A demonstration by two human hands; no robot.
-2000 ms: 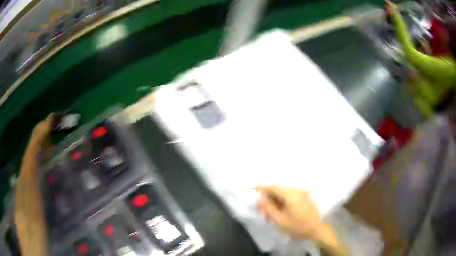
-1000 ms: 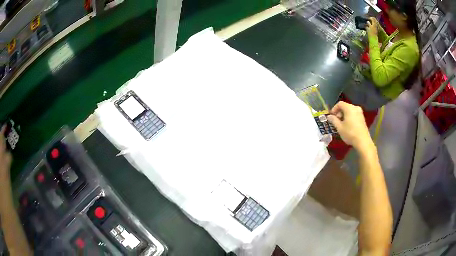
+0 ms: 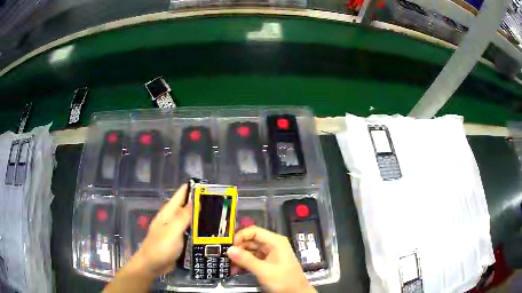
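Note:
A keypad phone (image 3: 213, 232) with a yellow-bordered dark screen and black number keys is upright, facing me, in front of the tray. My left hand (image 3: 163, 237) grips its left side. My right hand (image 3: 266, 257) touches its lower right edge with thumb and fingers. A black part shows behind its left edge, mostly hidden. The clear blister tray (image 3: 327, 229) holds black phone units with red dots; one (image 3: 286, 146) is at the back right and one (image 3: 306, 232) at the front right.
White sheets (image 3: 423, 189) on the right carry front housings (image 3: 384, 153). More white sheets (image 3: 37, 229) with housings (image 3: 18, 161) are at the left. Board assemblies (image 3: 160, 91) lie on the green belt (image 3: 217, 68). A pale metal support (image 3: 458, 68) rises at the right.
The view has swung left to the tray. My right hand has brought the yellow-screened front housing from the right sheets to the tray. My left hand has come in from the belt side.

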